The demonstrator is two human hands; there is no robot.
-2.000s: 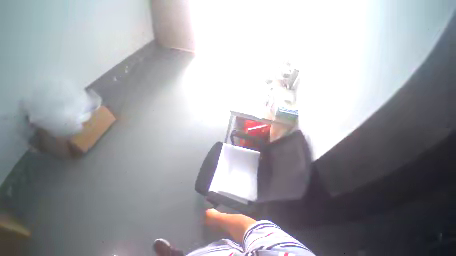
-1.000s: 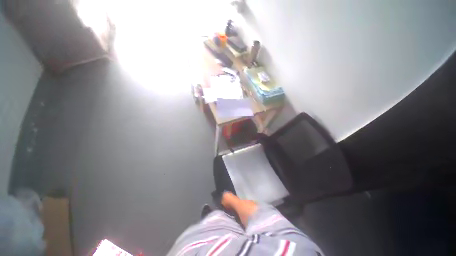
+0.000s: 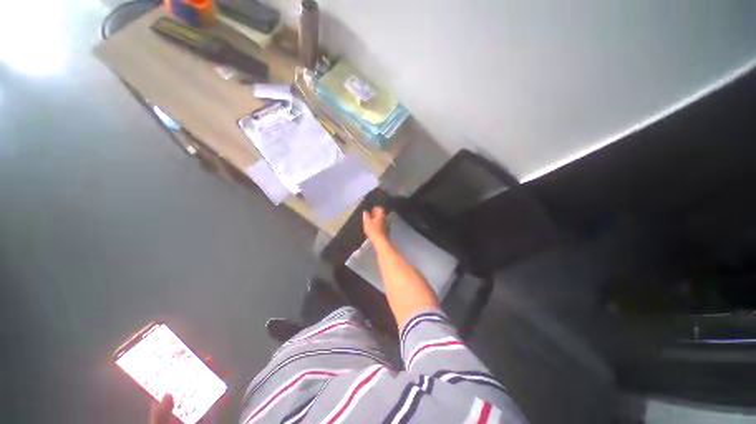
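A smartphone [image 3: 176,371] with a glaring white screen is at the lower left. My left hand [image 3: 164,409] is mostly cut off by the bottom edge; a thumb shows on the phone, so it holds it. My right hand [image 3: 375,222] reaches forward to the black chair's edge beside the desk; its fingers are small and blurred, and whether it grips the chair cannot be told. On the desk, a clipboard with white sheets [image 3: 292,142] lies with a pale lilac sheet [image 3: 340,192] over its near end.
The light wood desk [image 3: 137,58] stands against the pale wall. It bears a form stack [image 3: 365,99], a brown cylinder [image 3: 307,33], dark long objects [image 3: 207,50] and an orange-blue item [image 3: 192,10]. A black chair [image 3: 464,186] with a light seat stands at its near end.
The desk and chair appear closer. My right arm now extends farther forward to the chair. The phone at the lower left has come fully into view, with a thumb on it. The boxes have left the view.
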